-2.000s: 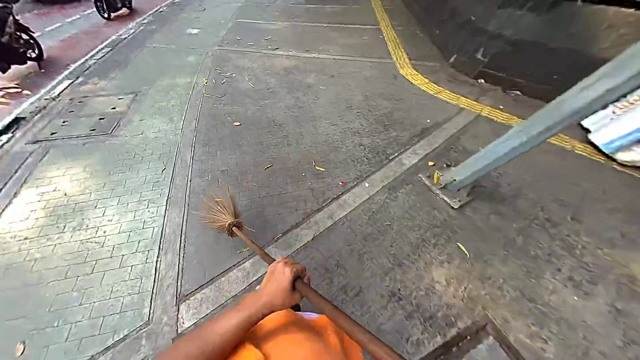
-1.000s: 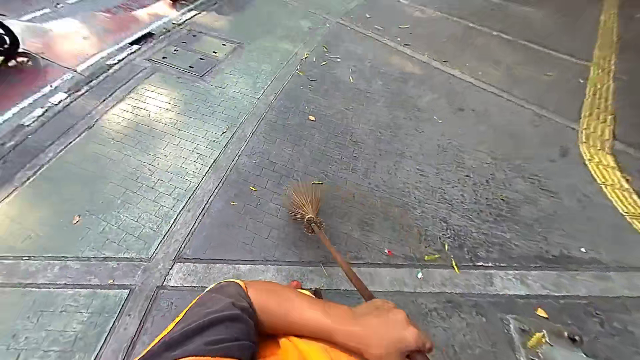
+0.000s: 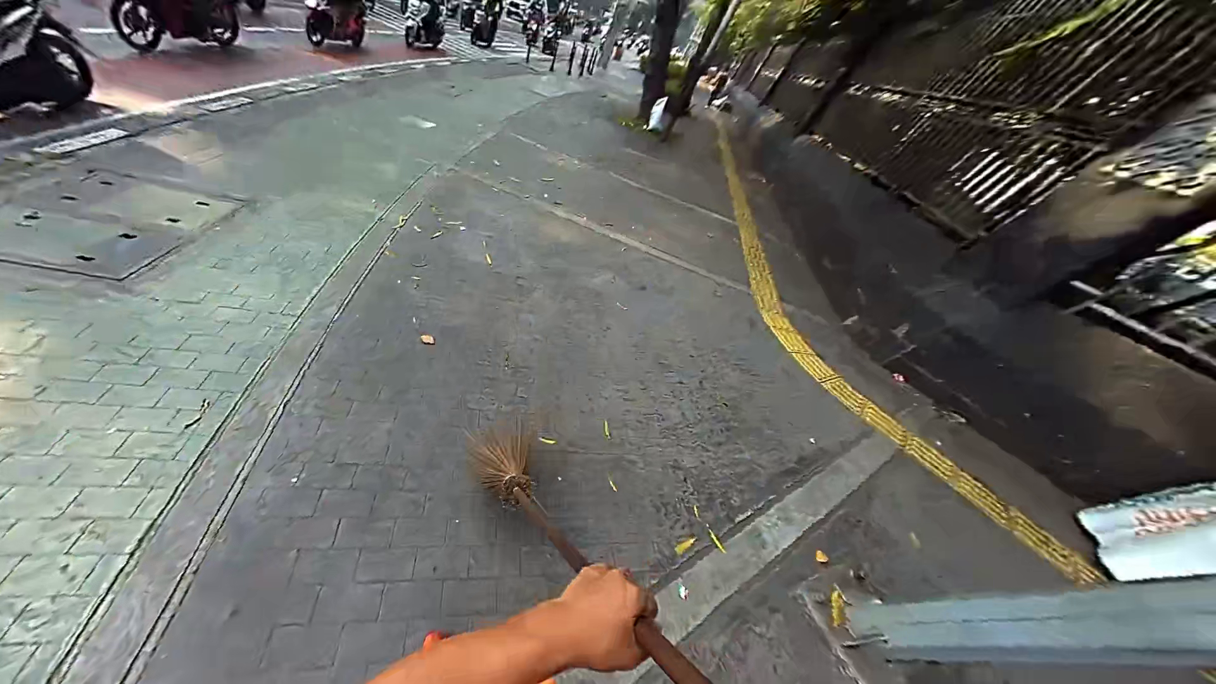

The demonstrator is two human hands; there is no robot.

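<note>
My left hand (image 3: 606,616) is closed around the brown handle (image 3: 560,541) of a stick broom, with the forearm coming in from the bottom edge. The broom's fanned bristles (image 3: 502,463) are on the grey paving, ahead and to the left of the hand, slightly blurred. The handle runs on past the hand and leaves at the bottom edge. Small yellow leaves (image 3: 685,546) lie to the right of the bristles, and a brown leaf (image 3: 427,339) lies farther ahead. My right hand is out of view.
A grey metal post (image 3: 1026,622) crosses the lower right, below a white sign or sheet (image 3: 1154,534) bearing writing. Yellow tactile paving (image 3: 826,375) curves along the right. Motorcycles (image 3: 332,21) are on the road at upper left, beyond the kerb. Trees (image 3: 662,66) stand far ahead.
The view has tilted up, bringing road, trees and fence into sight. My left hand keeps its hold on the broom, whose bristles stay on the paving.
</note>
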